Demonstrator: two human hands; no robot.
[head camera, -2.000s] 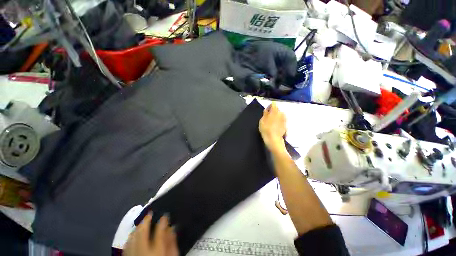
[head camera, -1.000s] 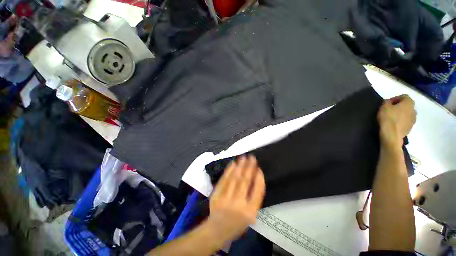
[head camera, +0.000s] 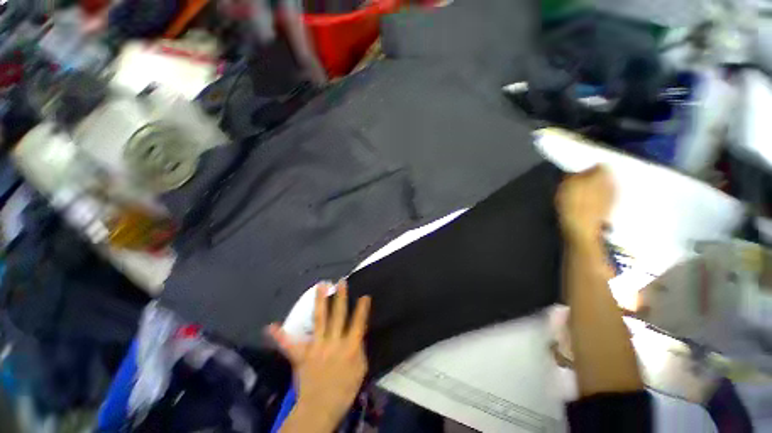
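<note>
A black garment panel (head camera: 474, 262) lies stretched across the white table, its near left end at the table's edge. My right hand (head camera: 586, 203) is closed on the panel's far right corner. My left hand (head camera: 332, 347) is at the panel's left end, fingers spread, with the fingertips at its edge; nothing is gripped. A large charcoal fabric pile (head camera: 339, 161) lies beyond the panel on the left. The frame is blurred by motion.
The white sewing machine head (head camera: 707, 292) is at the right. A printed ruler (head camera: 482, 397) runs along the table's front edge. A handwheel (head camera: 161, 156) and a bottle (head camera: 135, 228) are at the left. A blue crate (head camera: 118, 389) holding dark cloth is below. A red container (head camera: 339, 38) is behind.
The view swung left, then partly back right. My left hand moved from over the panel's left part to its left edge, fingers now spread. My right hand still holds the far corner.
</note>
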